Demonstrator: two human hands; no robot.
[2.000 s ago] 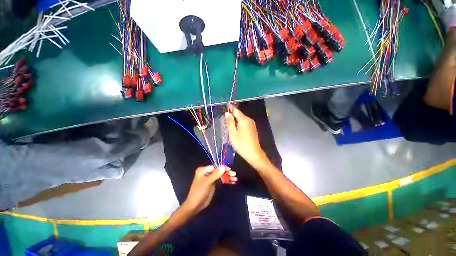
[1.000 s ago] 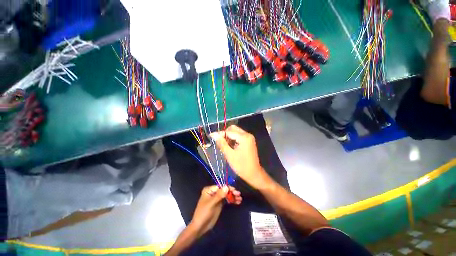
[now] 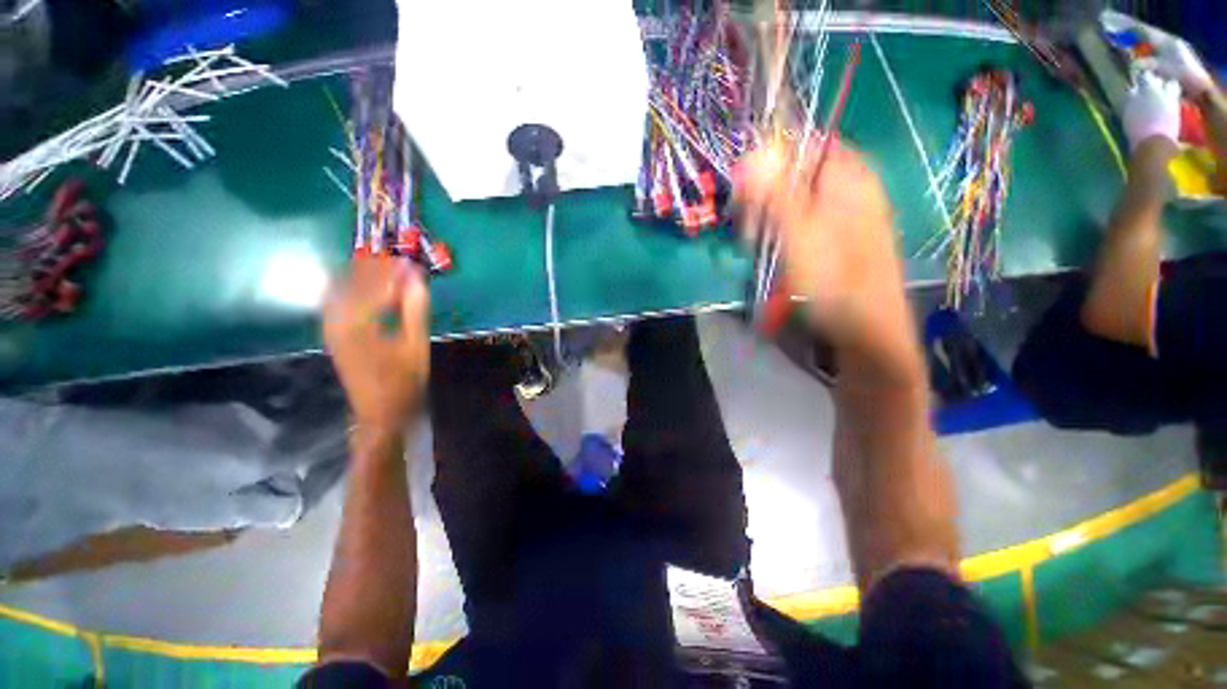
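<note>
My left hand is at the bench edge, at the lower end of the left-hand harness pile; whether its fingers grip a red housing cannot be told. My right hand is blurred over the right-hand harness pile. It holds a wire harness, whose red housing hangs below the fingers and whose wires fan upward. The white box stands between the piles, with its black round head on the front. A pale cord hangs from the head.
White sticks and a dark red connector bundle lie at the far left. A small multicoloured bundle lies at the right, near a neighbouring worker's gloved hands. The green bench edge crosses above my lap.
Both hands have left the lap and moved apart, the left to the left pile, the right up and right to the right pile. The harness is no longer over the lap.
</note>
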